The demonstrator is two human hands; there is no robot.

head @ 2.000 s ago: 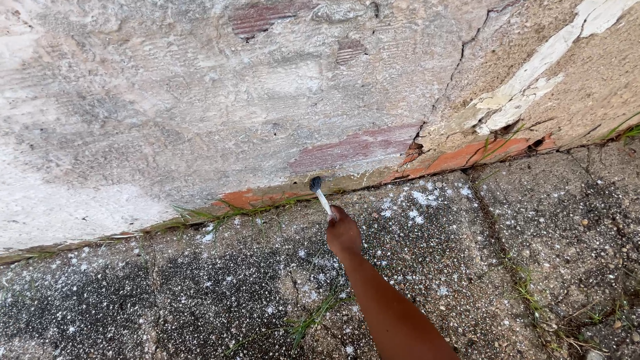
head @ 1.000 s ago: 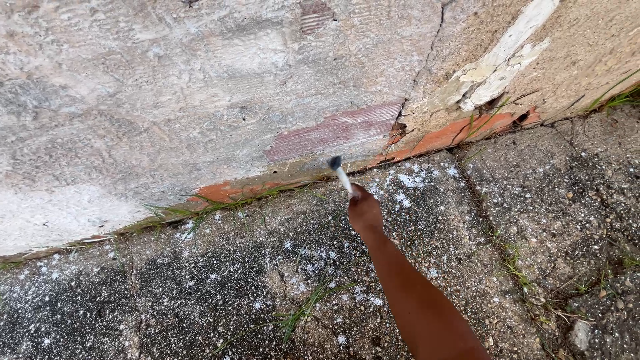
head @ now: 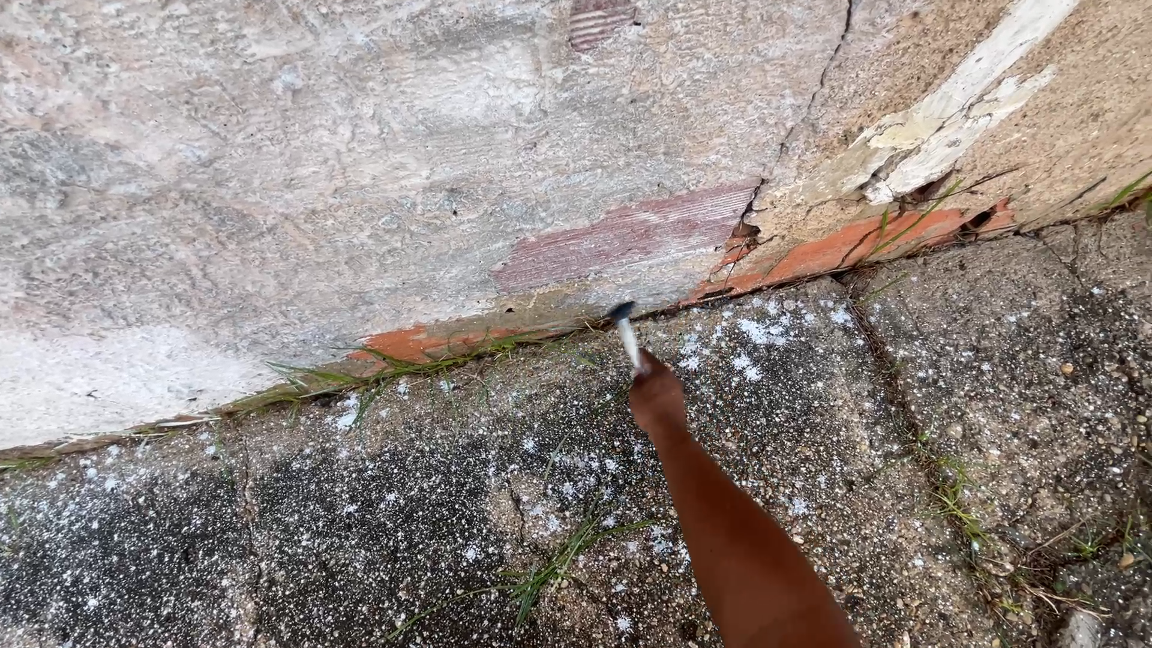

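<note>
My right hand (head: 657, 394) is closed around the pale handle of a small tool with a dark head, probably a brush (head: 627, 331). The dark head is at the foot of the weathered plaster wall (head: 360, 180), where it meets the paving; whether it touches the wall is unclear. Just above and left of the tool lies a reddish ridged patch (head: 630, 236) on the wall. Orange patches show along the wall's bottom edge on both sides of the tool. My left hand is out of view.
Concrete paving (head: 378, 522) with white spatters runs along the wall. Grass tufts (head: 414, 364) grow in the joint, and another tuft (head: 549, 571) lies on the slabs. A crack (head: 814, 94) and peeling white paint (head: 954, 108) mark the wall at right.
Two seconds ago the dark head was at a spot on the wall left of the reddish patch's lower edge; it has since moved right along the wall's foot, still in my right hand.
</note>
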